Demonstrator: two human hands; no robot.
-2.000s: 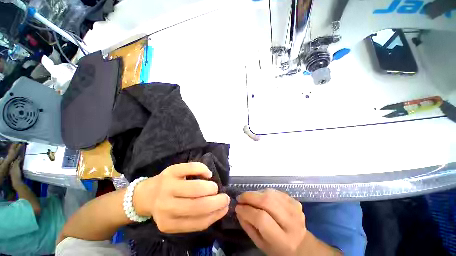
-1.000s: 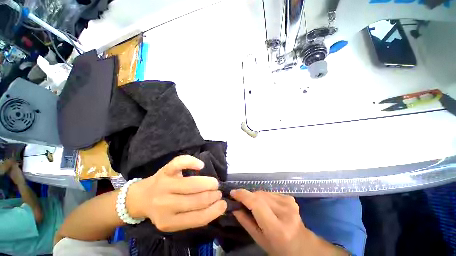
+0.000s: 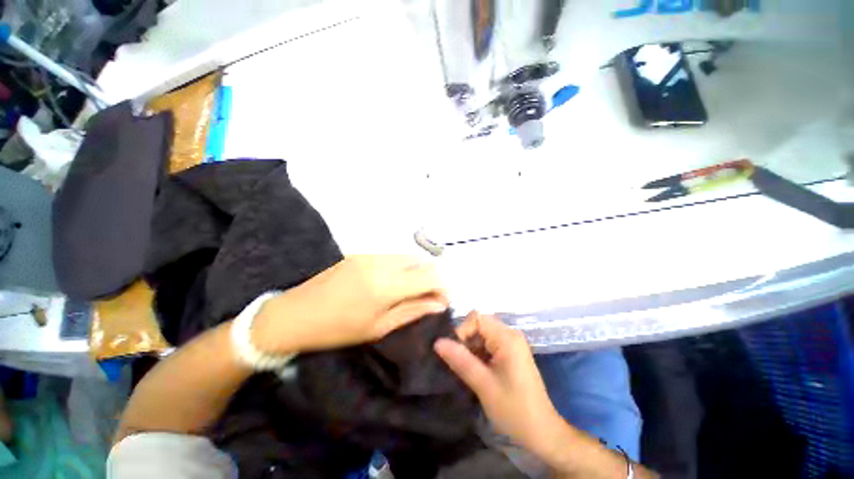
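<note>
A dark fabric workpiece [image 3: 272, 234] lies bunched over the table's front edge and down into the lap. My left hand [image 3: 375, 295], with a white bead bracelet on the wrist, lies over the cloth and holds its edge. My right hand [image 3: 501, 374] is just to the right, thumb and fingers pinching at the cloth's edge. The left fingertips are partly hidden, and the exact grip is blurred. The sewing machine's tension dial [image 3: 526, 108] is up and to the right, apart from the cloth.
A dark panel [image 3: 108, 201] lies on a brown board [image 3: 194, 112] at the left, beside a blue strip [image 3: 219, 122]. A phone [image 3: 663, 89], snips [image 3: 698, 178] and a black strap [image 3: 805, 196] lie at the right. A blue crate [image 3: 805, 374] is below the table.
The view has shifted right. My left hand has turned flatter over the cloth and moved up to its edge. More cloth is gathered in the lap below the hands.
</note>
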